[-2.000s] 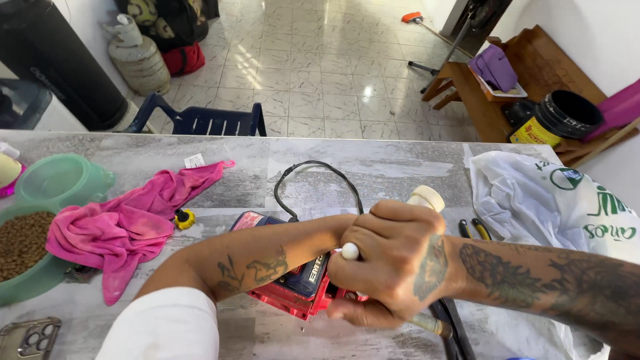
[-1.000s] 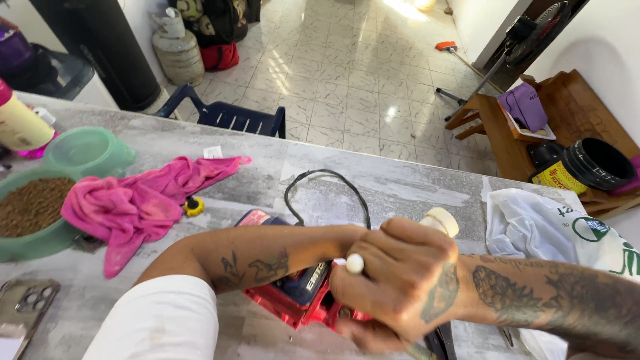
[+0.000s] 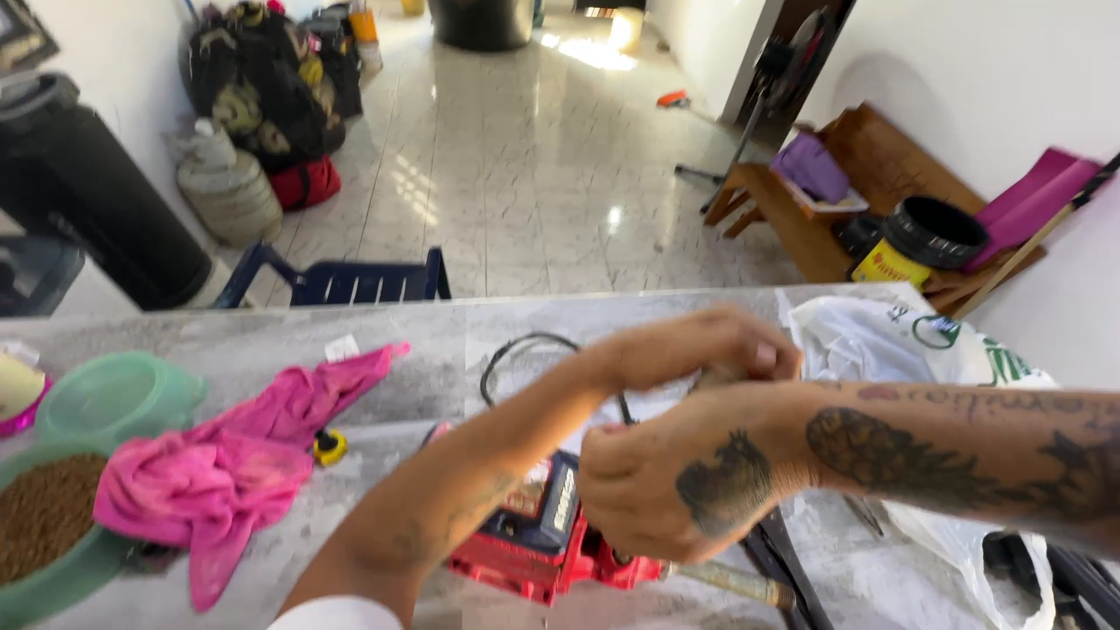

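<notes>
Below centre on the table sits a red vise-like metal tool (image 3: pixel 525 556) with a dark, label-bearing top and a worn metal bar at its right. My right hand (image 3: pixel 691 472) is curled just over the tool's right side; what its fingers hold is hidden. My left forearm crosses above the tool, and my left hand (image 3: pixel 713 346), blurred, bends its fingers down beyond the right wrist, near a partly hidden pale object (image 3: pixel 719 376). Whether it grips that object is unclear. A black cable (image 3: pixel 512 346) loops behind the left forearm.
Left on the table are a pink cloth (image 3: pixel 227 464), a yellow-black tape measure (image 3: pixel 330 447) and a green double bowl (image 3: pixel 166 389) with brown pellets. A white plastic bag (image 3: pixel 849 341) and black-handled tools (image 3: pixel 787 560) lie right. A blue chair (image 3: pixel 367 282) stands beyond the edge.
My left hand has moved off from against the right hand to beyond the right wrist. The white knob that showed at the hands is out of sight. The view has shifted.
</notes>
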